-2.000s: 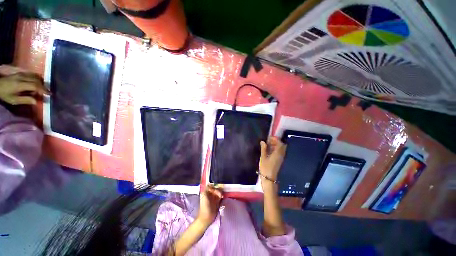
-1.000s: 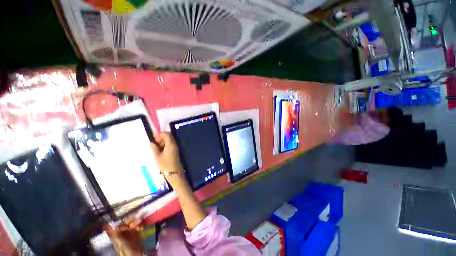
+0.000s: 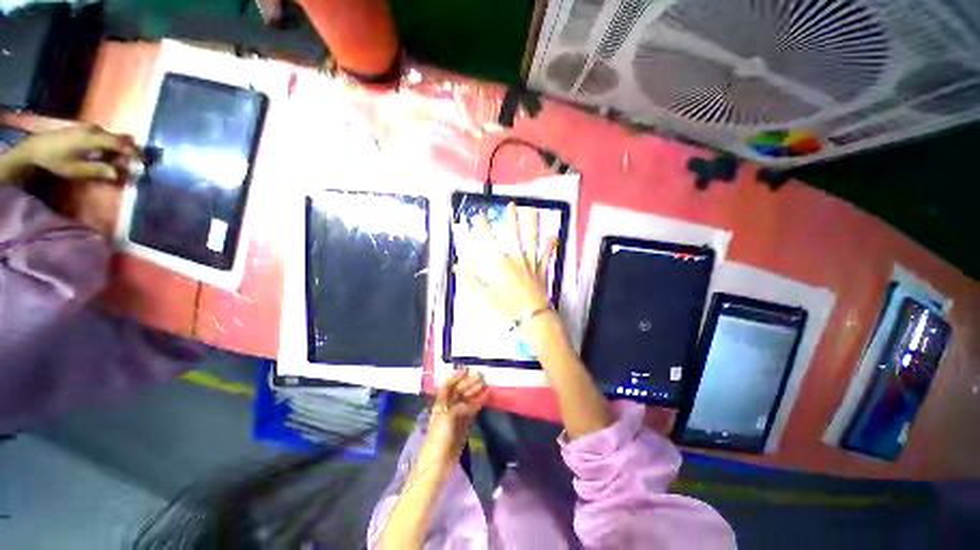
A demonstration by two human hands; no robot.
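A tablet with a lit white screen and some blue patches lies on a white sheet at centre. A black looped cable runs from its top edge. My right hand is spread open over the upper part of the screen, holding nothing; whether all the fingertips touch the glass is unclear. My left hand is loosely curled at the bench edge by the tablet's lower left corner, with nothing visible in it. A dark tablet lies just left. A tablet with a dark lit screen lies just right.
Farther right lie a pale-screen tablet and a tablet with glare. A neighbour's hand touches the far-left tablet. The test chart and orange post stand behind. A blue bin is below the bench.
The centre tablet's screen has gone from dark to lit white. My right hand has moved from its right edge onto the screen. The view swung right and back. The neighbour's hand has moved onto the far-left tablet's edge.
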